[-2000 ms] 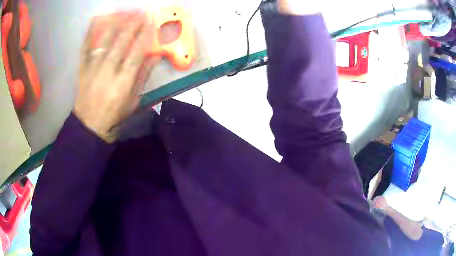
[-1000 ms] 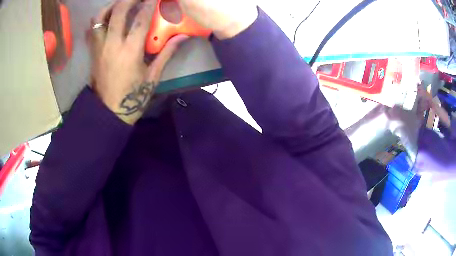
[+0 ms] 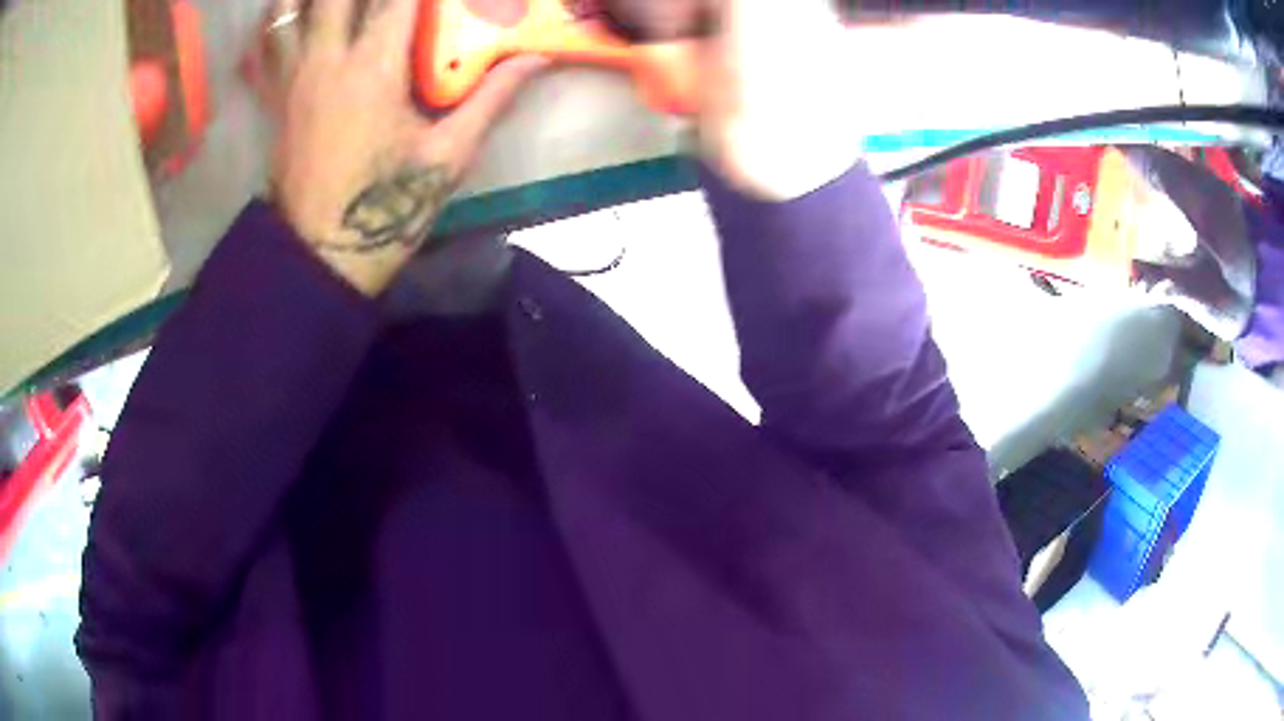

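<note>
An orange plastic housing (image 3: pixel 458 54) lies at the top edge of the view, its upper part cut off. My left hand (image 3: pixel 359 134) is at its left end, the thumb along its lower edge; the fingertips are partly cut off by the top edge. My right hand (image 3: pixel 782 106) is over its right end, blurred and overexposed, with its fingers hard to see. A dark shape beside the right hand at the top edge is too blurred to name.
A cardboard sheet (image 3: pixel 71 197) is at the left, with orange housings (image 3: pixel 151 92) beside it. A black cable (image 3: pixel 1042 127) runs right over the green bench edge (image 3: pixel 563 190). Red stools, a blue crate (image 3: pixel 1155 493) and part of a person in purple (image 3: pixel 1264 289) are at the right.
My right hand came in from the upper right to the housing, and has since shifted slightly right. My left hand has moved right and up in view. The cable now lies flatter.
</note>
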